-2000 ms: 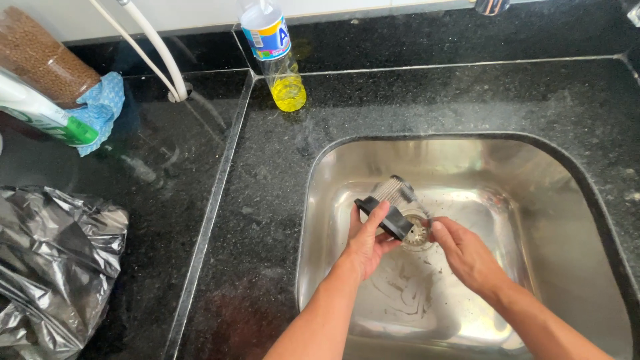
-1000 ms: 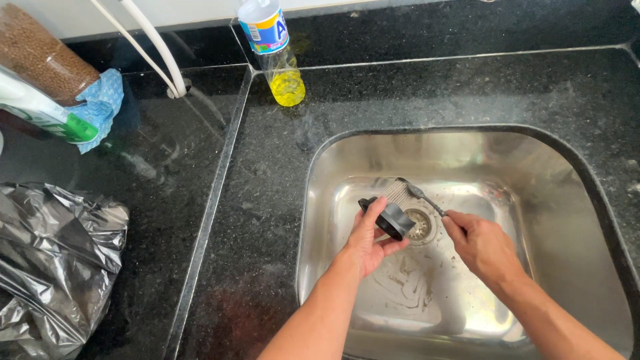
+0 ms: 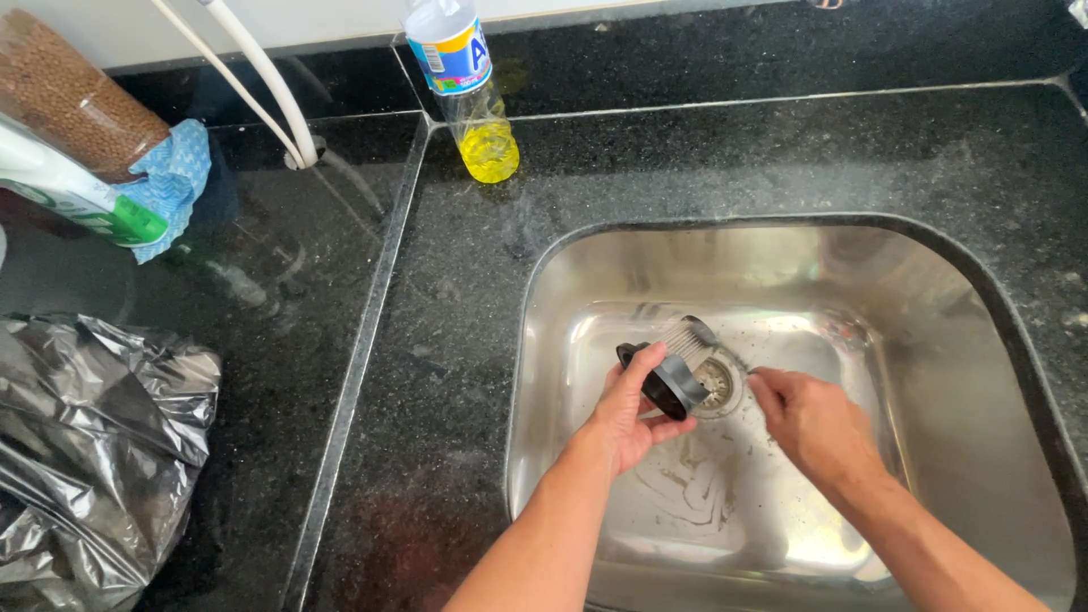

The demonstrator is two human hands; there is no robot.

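Note:
Over the steel sink (image 3: 629, 314), my left hand (image 3: 629, 412) grips a pleated filter (image 3: 690, 340) by its black and grey plastic base. The filter is tilted, its pleated part pointing up and away from me. To the right, my right hand (image 3: 807, 416) is closed around a small brush (image 3: 733, 359) with a dark handle, mostly hidden by the fingers; its blurred head is beside the pleats. Whether it touches them I cannot tell. Below the filter lies the drain strainer (image 3: 716, 384), with dark dirt and wet streaks on the sink floor around it.
A plastic bottle of yellow liquid (image 3: 489, 149) stands behind the sink on the black granite counter (image 3: 459, 340). On the left are a black plastic bag (image 3: 93, 459), a white and green bottle (image 3: 85, 195), a blue cloth (image 3: 183, 170), a container of brown pellets (image 3: 76, 93) and white hoses (image 3: 272, 85).
The brush was against the far part of the pleats one second ago; it has moved toward the drain side. My left hand keeps its hold on the filter, which has turned slightly.

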